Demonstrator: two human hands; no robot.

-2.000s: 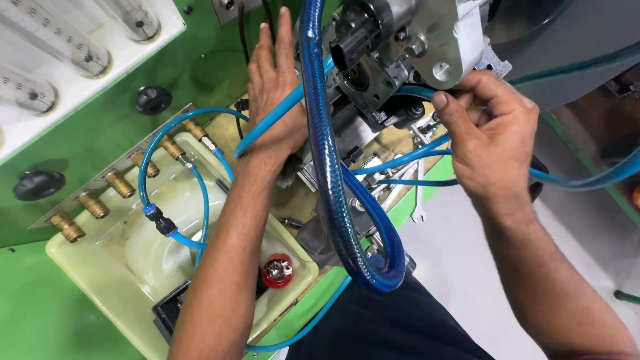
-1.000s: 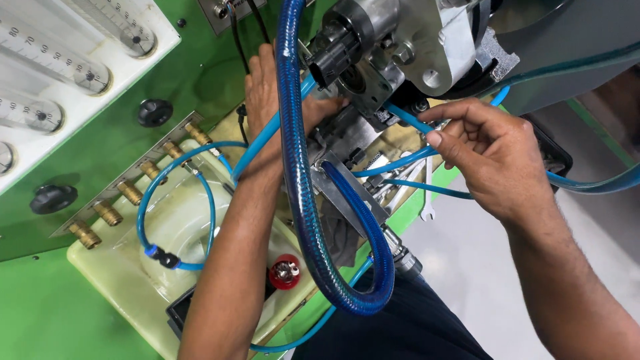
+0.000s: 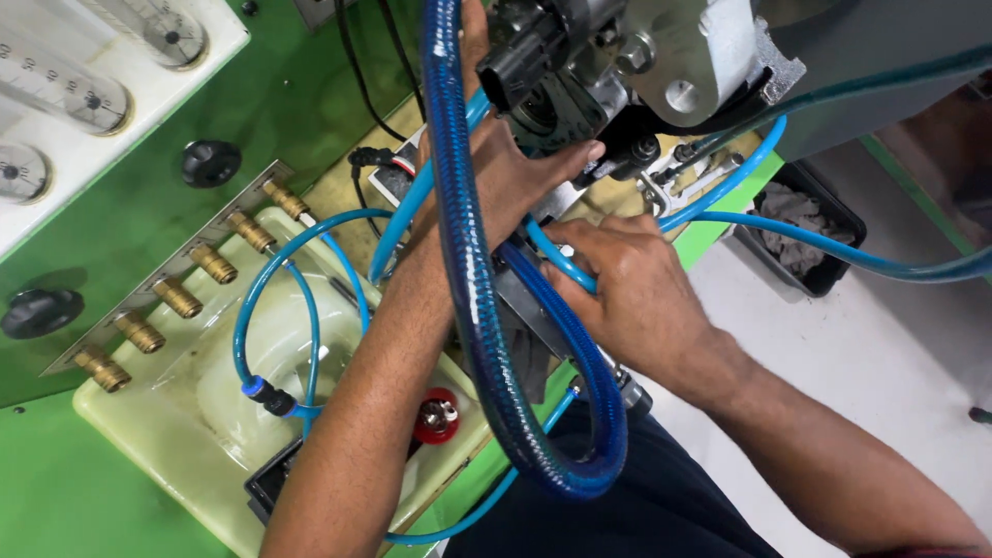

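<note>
My right hand [image 3: 632, 287] grips a light blue plastic tube [image 3: 559, 256] between thumb and fingers, just below the metal pump assembly [image 3: 612, 85]. Behind a thick braided blue hose [image 3: 465, 256], my left hand [image 3: 515, 167] reaches up beside the assembly, its thumb pointing right under a black electrical connector [image 3: 523, 66]. Its fingers are partly hidden, so whether they hold anything cannot be seen. The thick hose hangs in a loop in front of my left forearm. Another stretch of blue tube [image 3: 411, 209] passes across my left wrist.
A pale plastic basin [image 3: 155, 434] lies at the left under a row of brass fittings [image 3: 213, 263] on the green panel. It holds a red round part [image 3: 436, 416]. Black knobs [image 3: 211, 163] and graduated cylinders [image 3: 93, 101] are upper left. A black bin with rags [image 3: 806, 225] stands at right.
My right hand has moved left and down, towards my left hand, with the light blue tube in its fingers. My left thumb now shows beneath the connector. The view has shifted closer.
</note>
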